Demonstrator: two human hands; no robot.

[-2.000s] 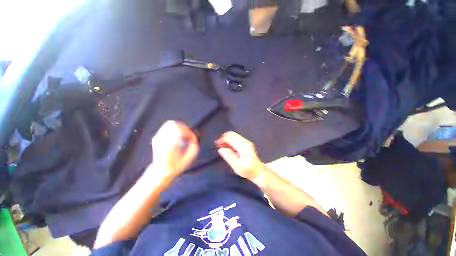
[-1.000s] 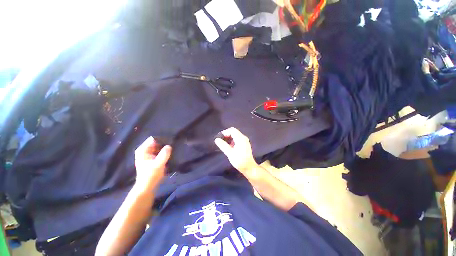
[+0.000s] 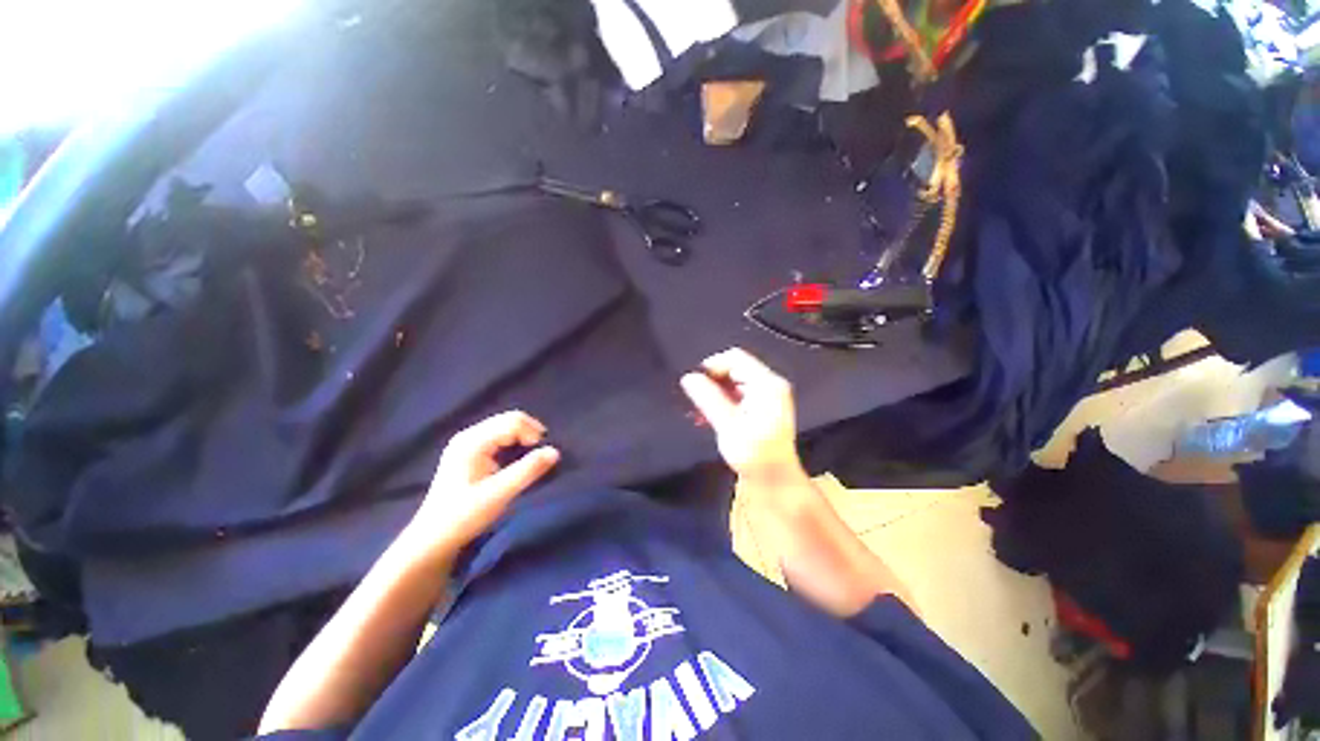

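My left hand [image 3: 489, 471] is over the near edge of the table, fingers curled with thumb and fingertips close together around something dark. My right hand [image 3: 746, 410] is to its right and a little farther away, fingertips bent together, with a tiny red spot below them. A dark strip seems to run between the hands, but it cannot be told from the dark navy cover cloth [image 3: 478, 333] beneath. Whether the right fingertips hold cloth cannot be seen clearly.
Black shears [image 3: 625, 207] lie beyond my hands. An iron [image 3: 840, 313] with a red patch lies at the right, its tan cord [image 3: 944, 188] rising behind. A navy garment pile [image 3: 1071, 246] is right of it. Loose threads [image 3: 336, 275] lie left. White pieces [image 3: 692, 25] and a tan piece [image 3: 730, 110] lie at the far edge.
My right hand has moved right and slightly up in the picture. My left hand went left and then back right, now lower and nearer my body. The view has shifted.
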